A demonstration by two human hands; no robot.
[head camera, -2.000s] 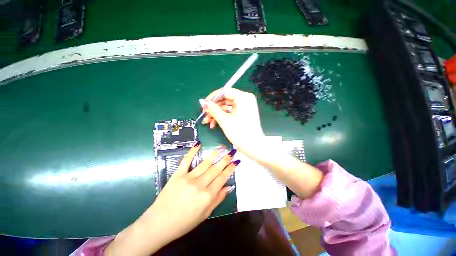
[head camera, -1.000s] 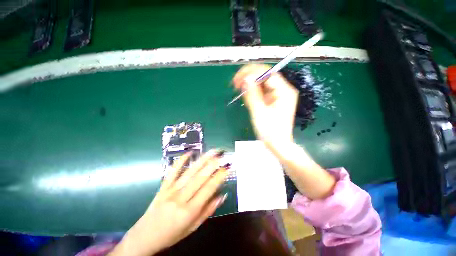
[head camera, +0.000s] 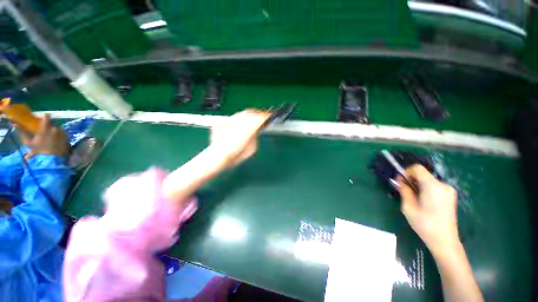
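My left hand is stretched out to the white rail and holds a dark phone, seen tilted and blurred over the rail. My right hand holds the thin silver tweezers beside the heap of small black parts; the tweezers' tip is hidden. Small pale bits lie at the heap's right. A plain white paper lies on the green bench over a sheet with rows of tiny pale dots, which shows on both sides of it.
More open phones lie on the green belt beyond the white rail. A neighbour's blue sleeve and hand with a yellow-orange tool are at the left. A pale post slants down to the rail. A dark block stands at the right edge.
My left hand has moved from the bench's front up to the rail with the phone. My right hand has moved to the black heap. The view has swung up and left.
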